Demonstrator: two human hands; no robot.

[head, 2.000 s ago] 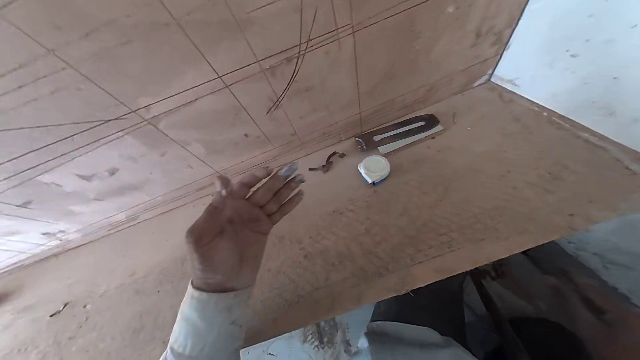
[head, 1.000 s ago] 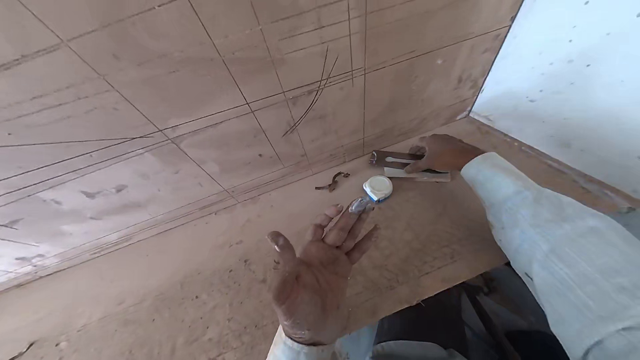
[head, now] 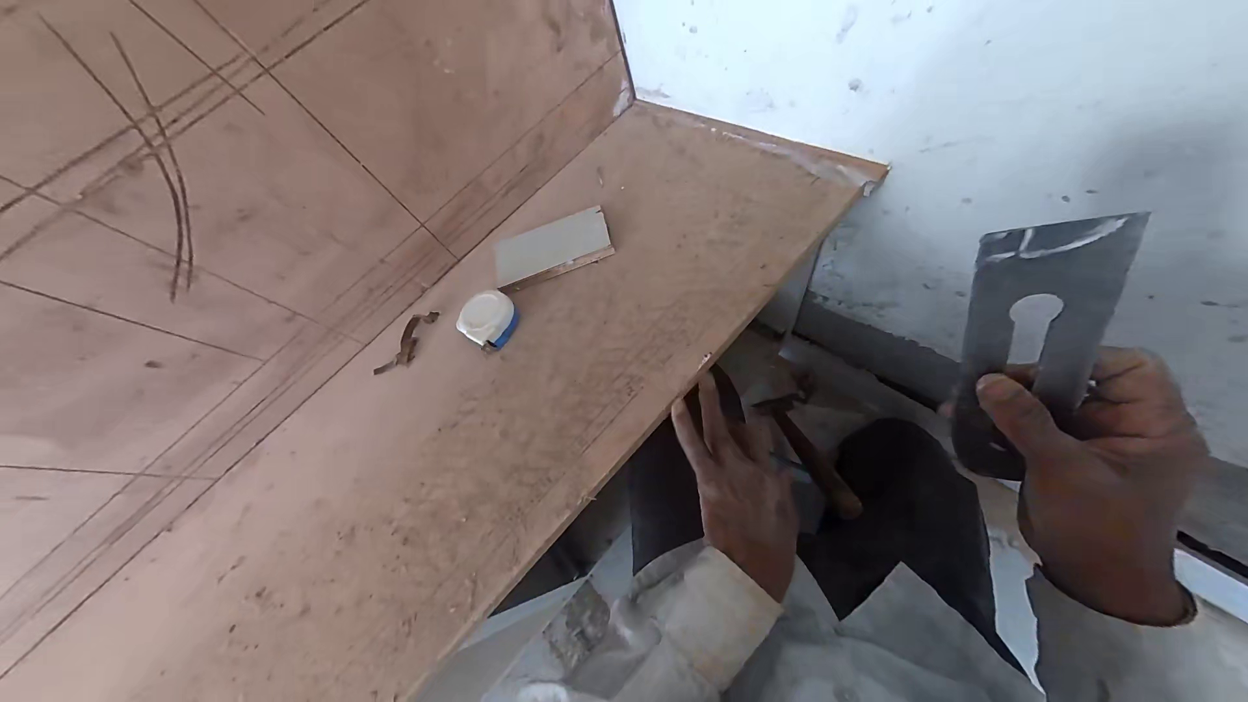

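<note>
My right hand [head: 1102, 468] grips a flat metal plane iron [head: 1058, 263] with a keyhole slot, held up in front of the white wall at the right. My left hand [head: 736, 478] lies at the front edge of the wooden board, fingers stretched out; whether it holds anything is not clear. On the board sit a white and blue tape measure [head: 487, 320] and, behind it, a small pale flat block [head: 554, 248]. A curled brown strip [head: 408, 343] lies left of the tape measure.
The wooden board [head: 468, 468] meets a panel marked with dark lines [head: 244, 195] at the left and a white wall [head: 926, 88] at the right. Below the board's edge, a hammer [head: 814, 458] with a wooden handle lies by my dark-clothed legs.
My right hand has lifted the slotted metal piece off the board and out to the right. My left hand has moved from above the board to its front edge. The view has swung right.
</note>
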